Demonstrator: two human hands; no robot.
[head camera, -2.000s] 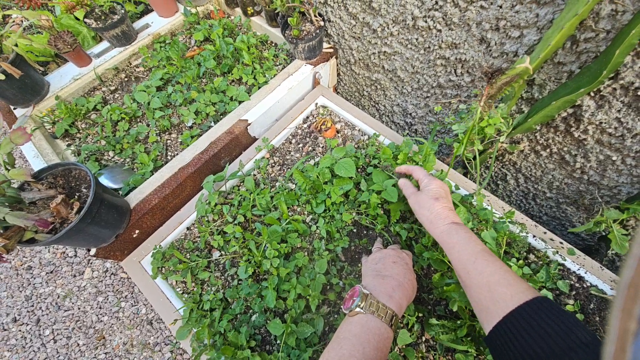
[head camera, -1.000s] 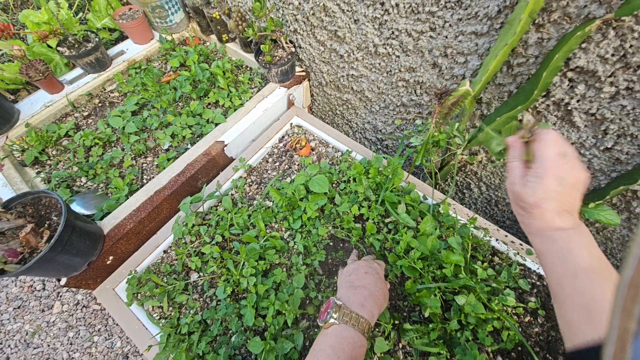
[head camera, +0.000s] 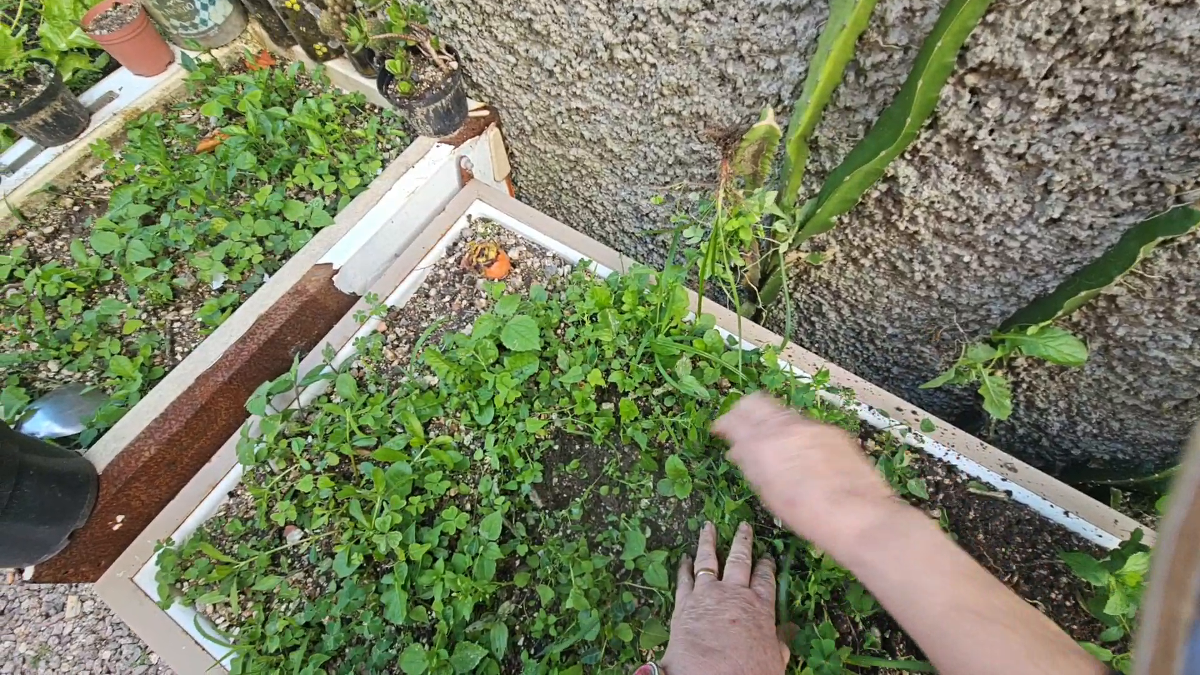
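My left hand (head camera: 724, 609) rests palm down among the low green plants (head camera: 412, 487) of the framed bed, its fingers spread and a ring on one finger. Above and to the right of it, my right hand (head camera: 792, 455) is at the leaves near the bed's wall side; it is blurred, and its fingertips cannot be made out. Between the hands and the plants to the left shows a patch of dark soil (head camera: 600, 478). An uprooted weed bunch (head camera: 731, 197) hangs with its roots up on the cactus stem (head camera: 872, 141) beside the wall.
The bed's beige and white frame (head camera: 994, 478) runs along a rough stone-textured wall (head camera: 600, 122). A rusty metal beam (head camera: 216, 412) separates it from a second planted bed (head camera: 187, 225). A black pot (head camera: 37, 497), a metal trowel blade (head camera: 64, 411) and another black pot (head camera: 436, 94) stand near.
My right hand has come down from the cactus stems to the plants in the bed, where it was two seconds ago. A weed bunch now hangs by the cactus. The view has shifted.
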